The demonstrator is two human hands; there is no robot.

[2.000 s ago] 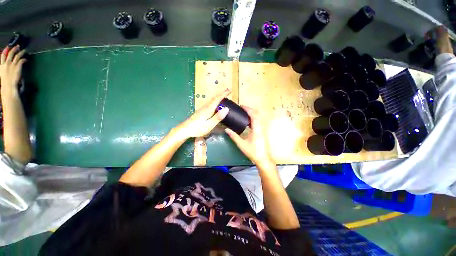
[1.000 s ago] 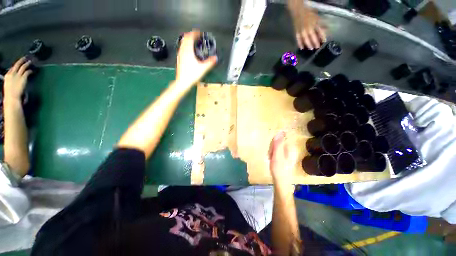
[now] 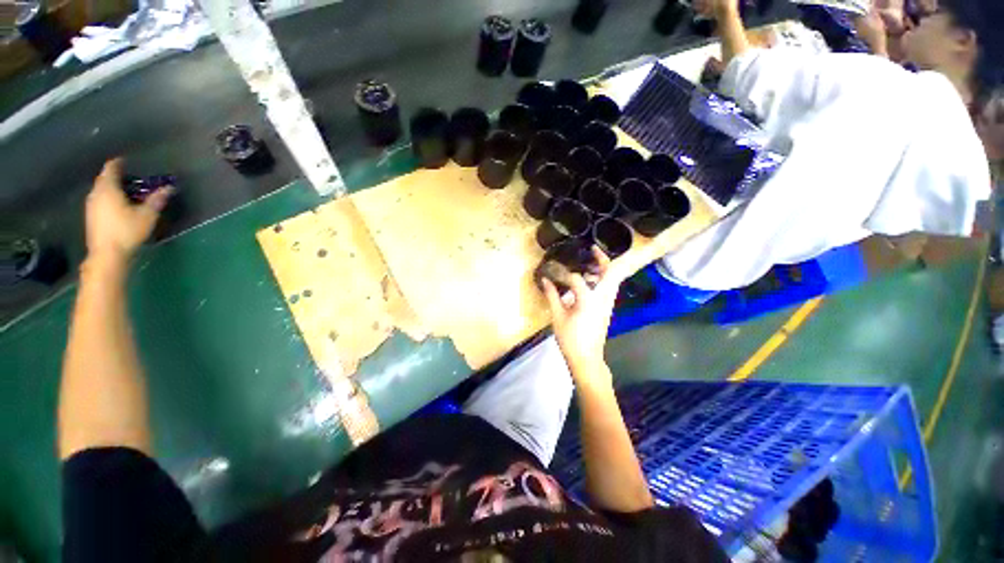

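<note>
My left hand [image 3: 119, 214] is over the conveyor belt at the left, thumb and fingers around the speckled top of a dark core [image 3: 151, 187]; its lower part is hard to see. My right hand [image 3: 577, 299] grips a black sleeve [image 3: 565, 264] at the near edge of the cluster, over the tan board's right part. Many upright black sleeves [image 3: 597, 198] stand there, open round mouths up. The tan board [image 3: 440, 253] has small holes and a ragged near edge.
More dark units stand on the belt [image 3: 308, 66], including a core [image 3: 375, 99] beyond the sleeves. A white post [image 3: 270, 88] rises at the belt edge. A ridged black tray [image 3: 688, 132] and a person in white [image 3: 859, 143] are right. A blue crate [image 3: 771, 440] stands below.
The view has swung right. My left hand has moved further left along the belt. My right hand has gone from the bare board to a sleeve and taken hold of it.
</note>
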